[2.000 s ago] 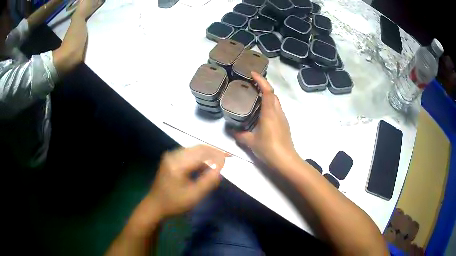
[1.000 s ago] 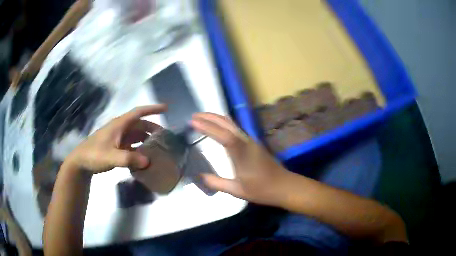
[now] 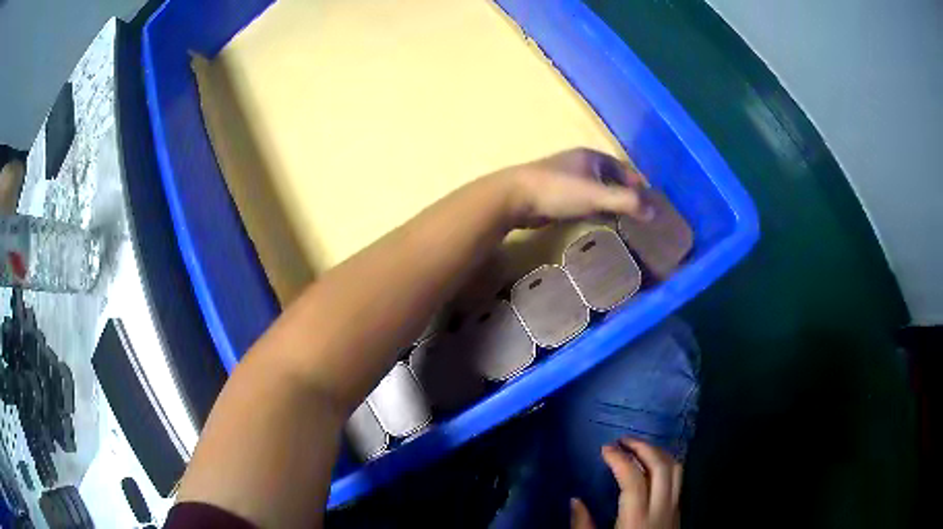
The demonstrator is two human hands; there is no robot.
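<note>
Brown-grey slotted pieces (image 3: pixel 548 306) lie in a row, brown face up, along the near side of the blue tray (image 3: pixel 538 387). My left hand (image 3: pixel 584 191) reaches across the tray from the lower left. Its fingertips are on the upper edge of a slightly blurred piece (image 3: pixel 662 236) in the right corner, beside the end of the row. My left forearm hides part of the tray and some pieces. My right hand (image 3: pixel 646 486) is by my thigh, cut off by the bottom edge, fingers apart, with nothing seen in it.
A tan liner (image 3: pixel 393 103) covers the tray bottom and curls up at the left. The white table (image 3: pixel 103 300) at the left bears a dark phone (image 3: pixel 140 403), a clear bottle (image 3: pixel 52 253) and heaped dark pieces (image 3: pixel 36 382). Green floor (image 3: pixel 796 300) lies at the right.
The view has swung right, from the table to the tray. My hands, earlier together around pieces over the table, are apart: the left in the tray, the right down by my leg.
</note>
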